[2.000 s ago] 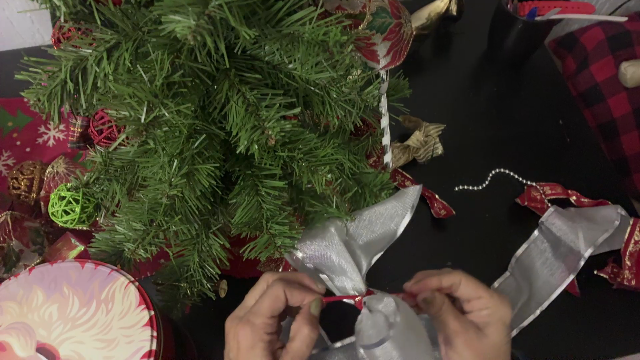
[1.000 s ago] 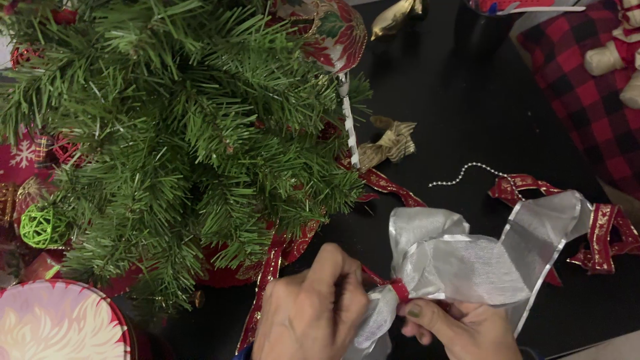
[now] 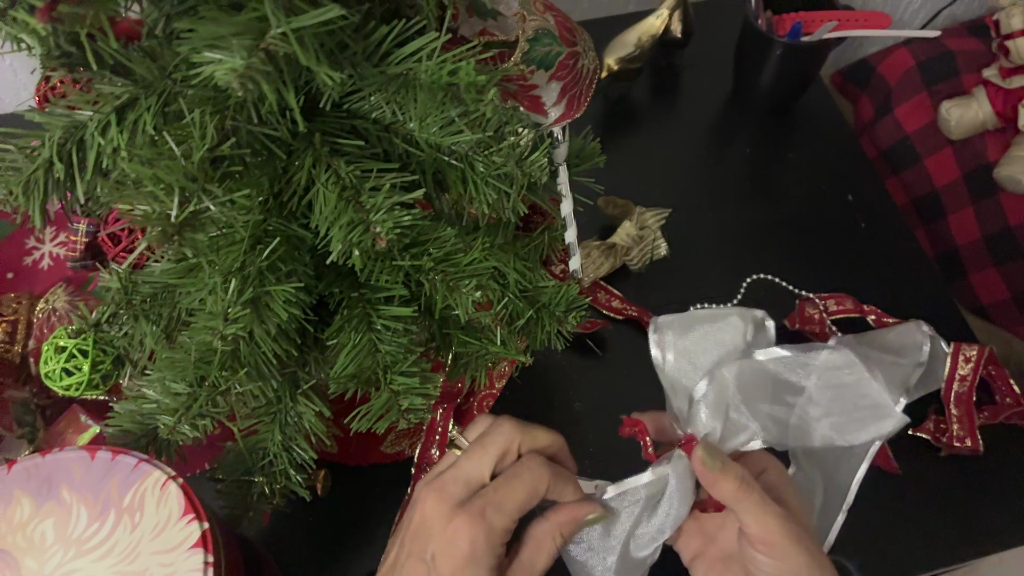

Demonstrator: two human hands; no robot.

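A sheer white ribbon with satin edges (image 3: pixel 808 384) is gathered at its middle by a thin red tie (image 3: pixel 686 445). My right hand (image 3: pixel 748 508) pinches the gather, its thumb just beneath the red knot and a fingertip behind it. My left hand (image 3: pixel 500 504) is beside the ribbon's lower loop (image 3: pixel 636 512), thumb and forefinger bent close to its edge; whether they grip it I cannot tell. One short red end sticks out left of the knot, and more red shows beneath my right thumb. The long ribbon tail runs right, over a red and gold ribbon (image 3: pixel 964 400).
A green artificial Christmas tree (image 3: pixel 320 200) fills the left and centre, with a poinsettia-patterned ornament (image 3: pixel 552 64) at its edge. Around stand a round tin (image 3: pixel 104 512), a gold bow (image 3: pixel 632 240), a silver bead string (image 3: pixel 768 278), a black cup (image 3: pixel 780 64) and a red-black checked cloth (image 3: pixel 952 152).
My left hand has moved off the red tie to the lower white loop. The white ribbon, spread between my hands two seconds ago, now lies folded to the right, my right hand at its gather.
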